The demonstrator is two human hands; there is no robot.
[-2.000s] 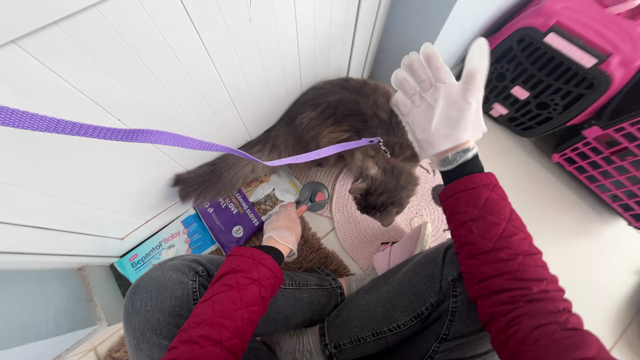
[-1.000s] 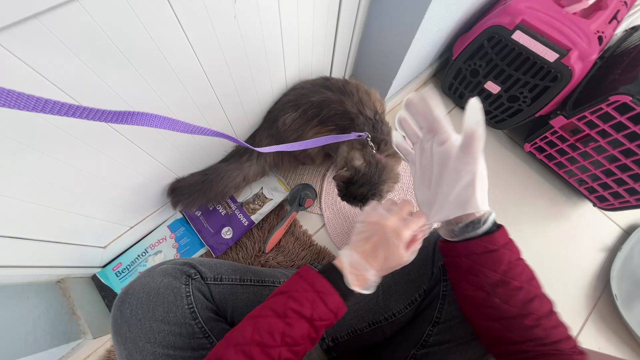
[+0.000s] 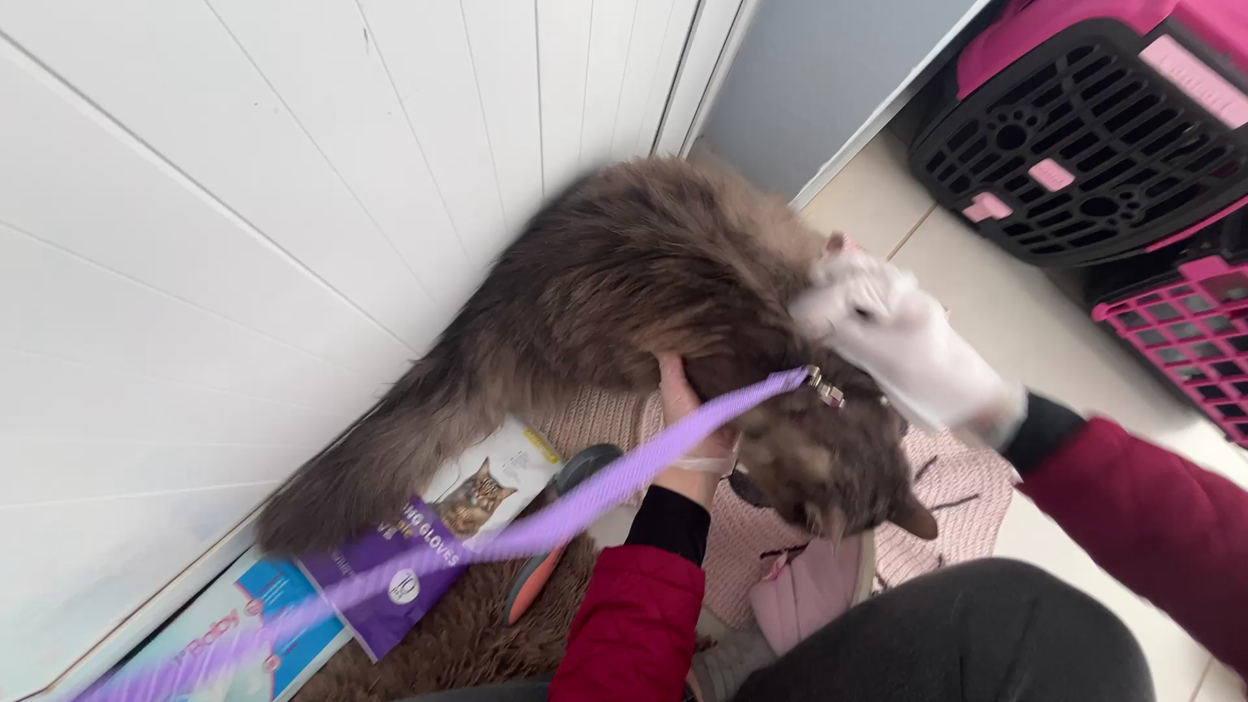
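Observation:
A long-haired grey-brown cat (image 3: 624,283) stands against the white panelled wall, its head low toward a pink knitted mat (image 3: 951,507). A purple leash (image 3: 604,497) clips to its collar at the neck. My left hand (image 3: 687,409), in a thin glove, rests on the cat's near side behind the neck, its fingers partly hidden under the fur. My right hand (image 3: 868,322), in a white glove and blurred, lies against the cat's far shoulder; its fingers are hard to make out. A grooming brush (image 3: 536,575) with an orange and grey handle lies beneath the leash.
A purple glove packet (image 3: 400,575) and a blue and white package (image 3: 253,624) lie along the wall. Brown shaggy fabric (image 3: 468,643) is near my legs. A black and pink pet carrier (image 3: 1082,146) and a pink grated one (image 3: 1189,331) stand at right.
My left hand was on the brush two seconds ago, then near my right glove; it now touches the cat. My raised right hand has come down onto the cat. The view is closer.

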